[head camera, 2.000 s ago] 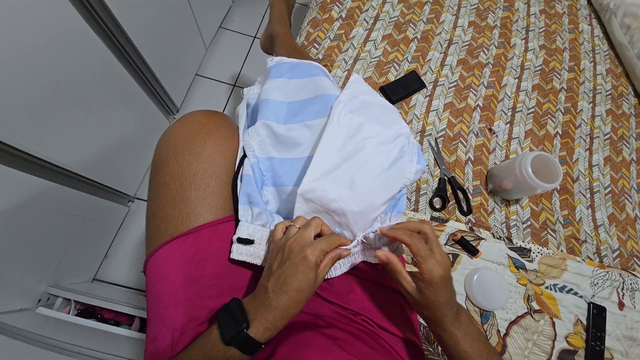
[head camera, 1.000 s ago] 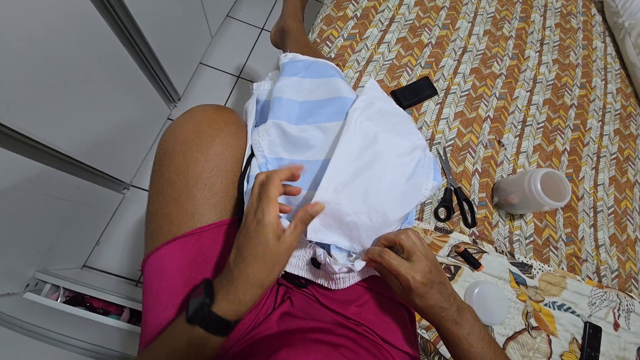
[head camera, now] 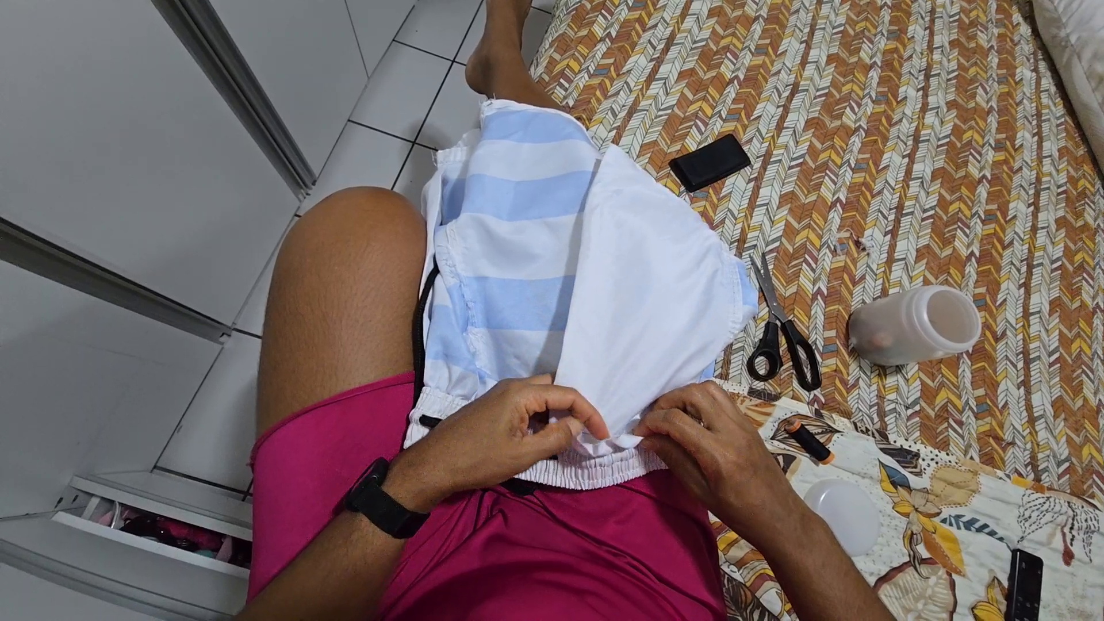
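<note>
Light blue and white striped shorts [head camera: 526, 207], with a white inner pocket or lining [head camera: 647, 285] spread over them, lie across the lap, their elastic waistband [head camera: 595, 470] toward the body. My left hand [head camera: 526, 423] pinches the white cloth just above the waistband with thumb and forefinger. Close to its right, my right hand [head camera: 707, 431] grips the same fold of cloth. Whether a needle is between the fingers cannot be seen. A black drawstring [head camera: 420, 323] runs along the left side of the shorts.
On the bed to the right lie black-handled scissors [head camera: 783, 332], a black wallet or case [head camera: 709, 162], an open translucent jar [head camera: 906, 326] on its side, a white round lid [head camera: 843, 516], a spool of black thread [head camera: 809, 442] and a black remote control [head camera: 1024, 585]. An open drawer [head camera: 164, 535] is at lower left.
My left hand was raised above the cloth a second ago, fingers apart; it has come down to the fold near the waistband. My right hand stays at the cloth.
</note>
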